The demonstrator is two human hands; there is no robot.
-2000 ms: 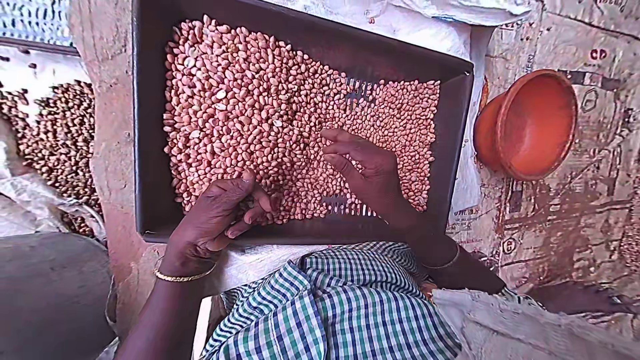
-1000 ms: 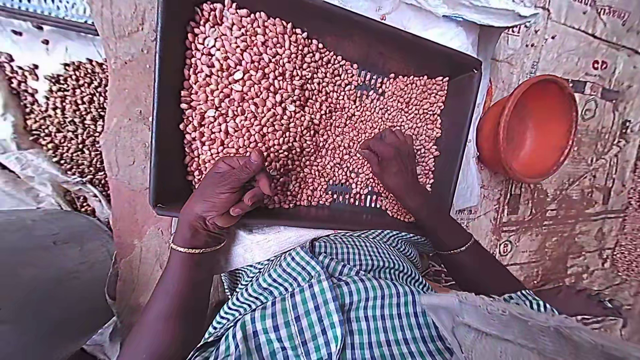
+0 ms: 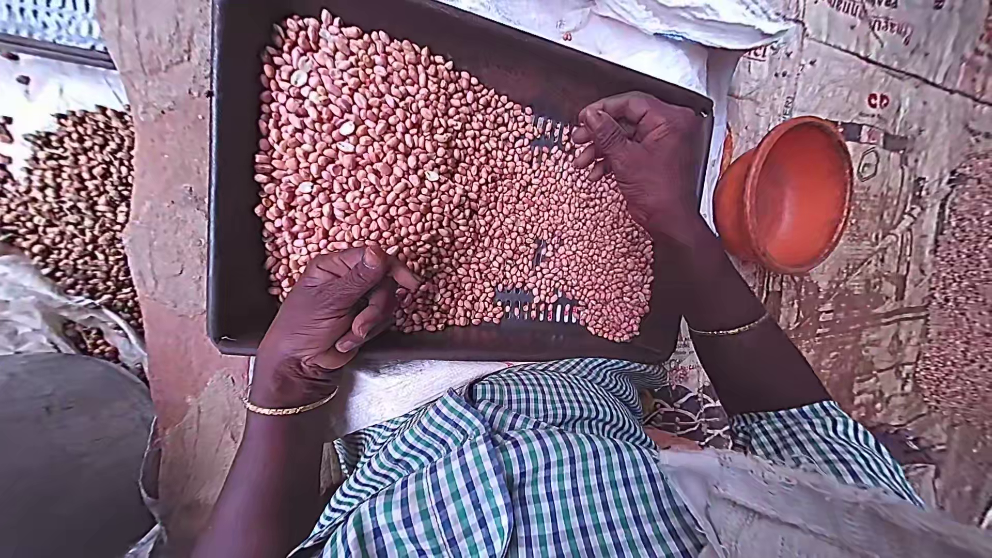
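A dark rectangular tray [image 3: 232, 232] with slotted patches in its floor holds a wide layer of shelled peanuts [image 3: 372, 155], larger ones at the left and smaller ones at the right. My left hand [image 3: 333, 310] is over the tray's near left part, fingers curled at the edge of the peanuts; whether something is between the fingertips cannot be told. Above the upper right part of the tray is my right hand [image 3: 639, 151], its fingers bent and thumb near the fingertips, close to a slotted patch. Its fingertips are too blurred to show if they hold a peanut.
An orange bowl [image 3: 802, 194] lies tipped to the right of the tray. Dark brown nuts or seeds [image 3: 81, 201] are heaped at the left, above a grey rounded surface [image 3: 70, 449]. White sacking [image 3: 690, 31] lies behind the tray, and a worn printed sheet [image 3: 852, 310] covers the right side.
My right hand has moved from the near right part of the peanuts to the tray's upper right. More of the slotted floor shows at the near side. My left hand stays near the front left.
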